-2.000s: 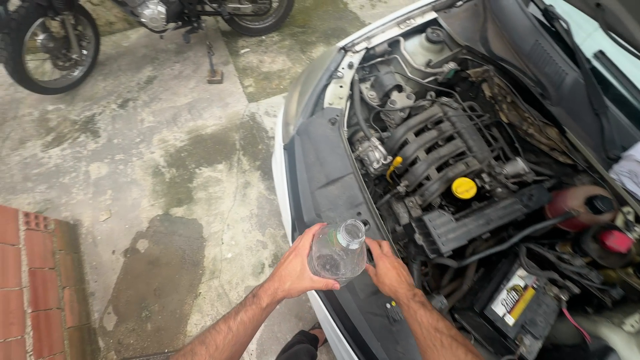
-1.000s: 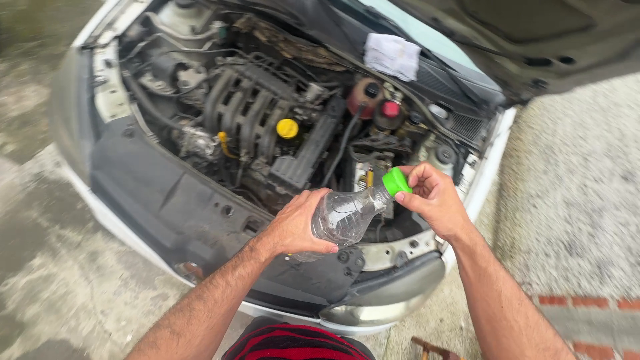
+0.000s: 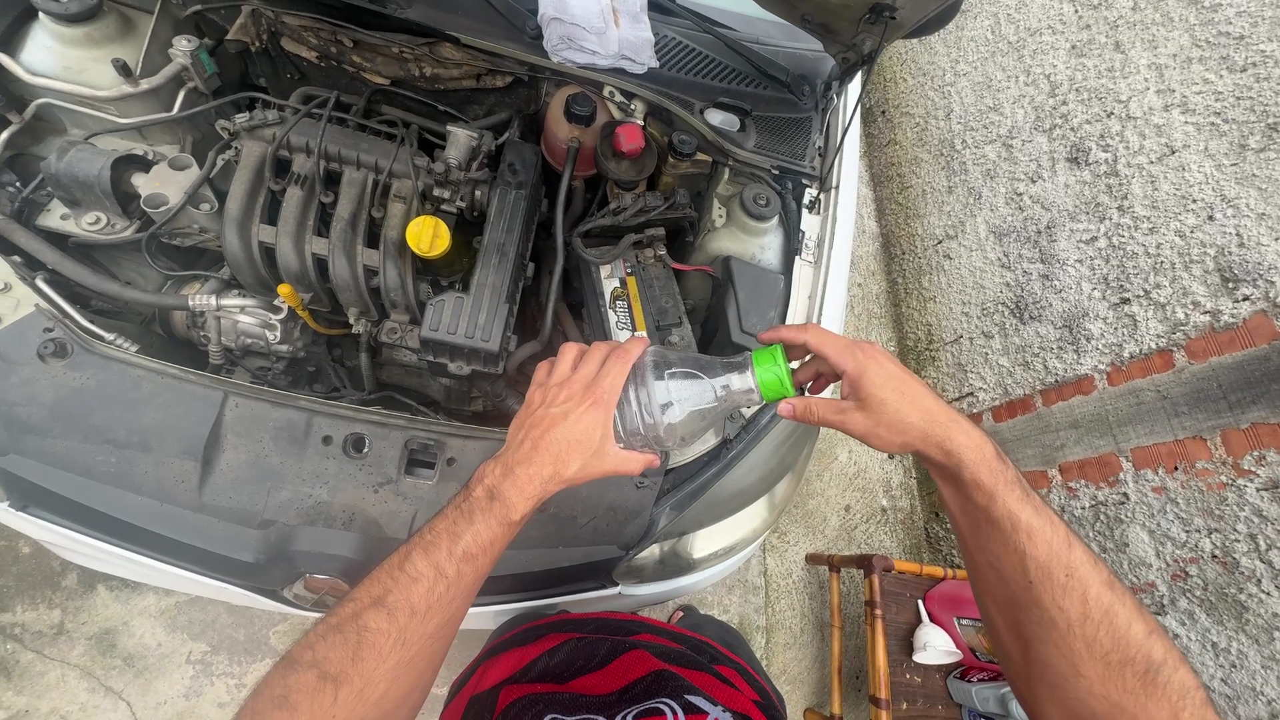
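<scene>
A clear plastic bottle (image 3: 690, 395) lies nearly level above the front edge of the engine bay, its neck pointing right. My left hand (image 3: 575, 415) grips the bottle's body. The fingers of my right hand (image 3: 850, 390) are around the green screw cap (image 3: 772, 373), which sits on the bottle's mouth. Beyond the bottle is the car battery (image 3: 640, 300), and to its left the engine with a yellow oil filler cap (image 3: 428, 237). The bottle's base is hidden behind my left hand.
A pinkish coolant tank (image 3: 575, 130) and a red-capped reservoir (image 3: 628, 150) stand behind the battery. A white cloth (image 3: 597, 35) lies by the windscreen. At lower right, a bamboo-framed stand (image 3: 870, 600) holds a white funnel (image 3: 933, 640) and containers. A rough wall (image 3: 1080, 180) runs along the right.
The green cap, not seen on the bottle two seconds ago, is on its mouth. My right hand has come to the cap. The view has swung right along the car.
</scene>
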